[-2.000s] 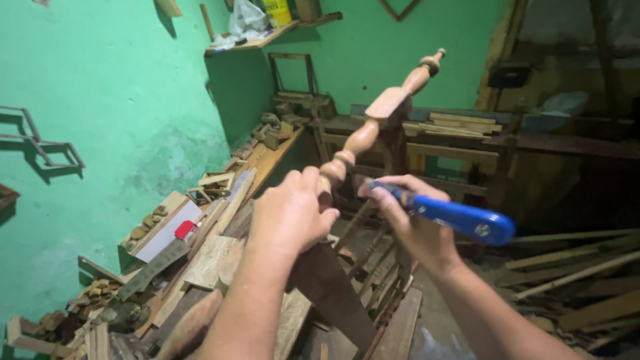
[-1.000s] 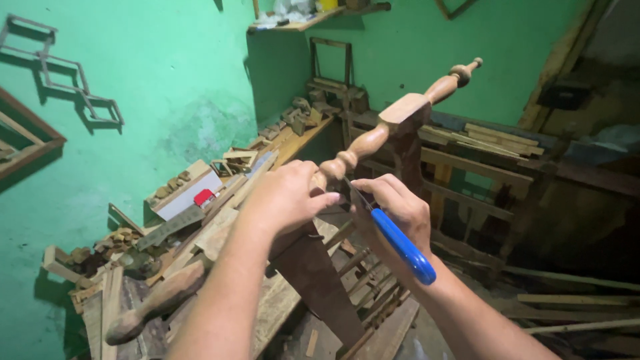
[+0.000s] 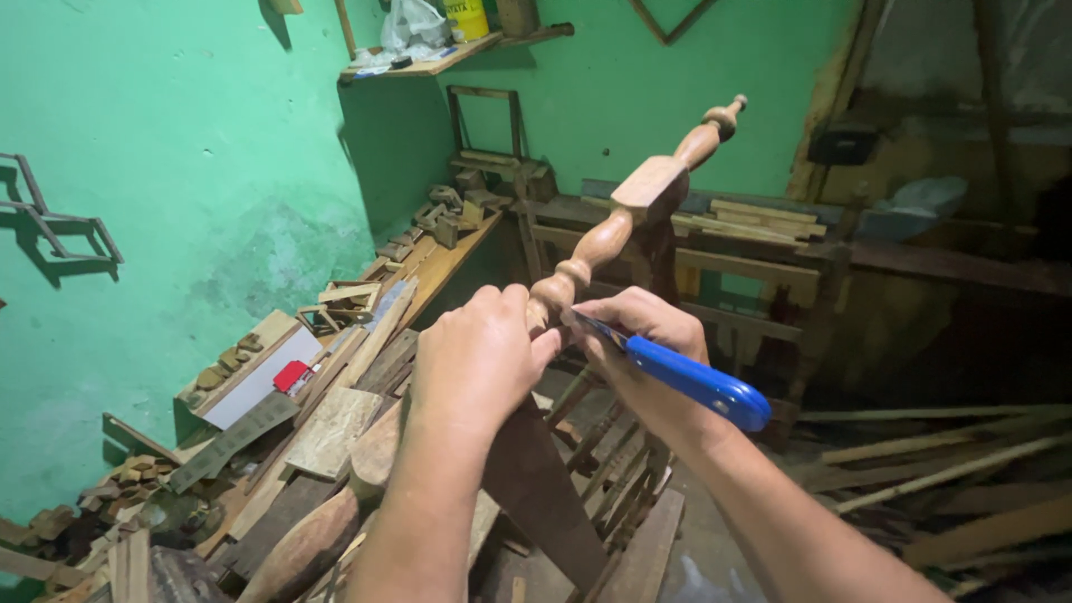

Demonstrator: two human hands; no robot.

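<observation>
A turned wooden spindle [image 3: 605, 240] with bead and vase shapes and a flat block section slants up to the right. My left hand [image 3: 481, 356] is closed around its near end. My right hand [image 3: 649, 339] grips a knife with a blue handle [image 3: 699, 381] by the blade end, its tip against the spindle's turned part just beyond my left fingers. The handle sticks out to the lower right, below my palm. My fingers hide part of the blade. Under my hands a broad dark board [image 3: 540, 494] slopes down, and a shaped wooden piece [image 3: 310, 544] lies to the left of my left forearm.
Wood offcuts [image 3: 448, 213] and boards [image 3: 335, 431] crowd the bench along the green wall, with a red object [image 3: 292, 377] among them. A shelf [image 3: 452, 60] holds a yellow container [image 3: 466, 18] and a plastic bag [image 3: 414, 25]. Long strips [image 3: 946, 452] lie at the right.
The knife handle pointed lower and nearer my right forearm one second ago; it now slants further out to the right. My left hand has kept hold of the spindle.
</observation>
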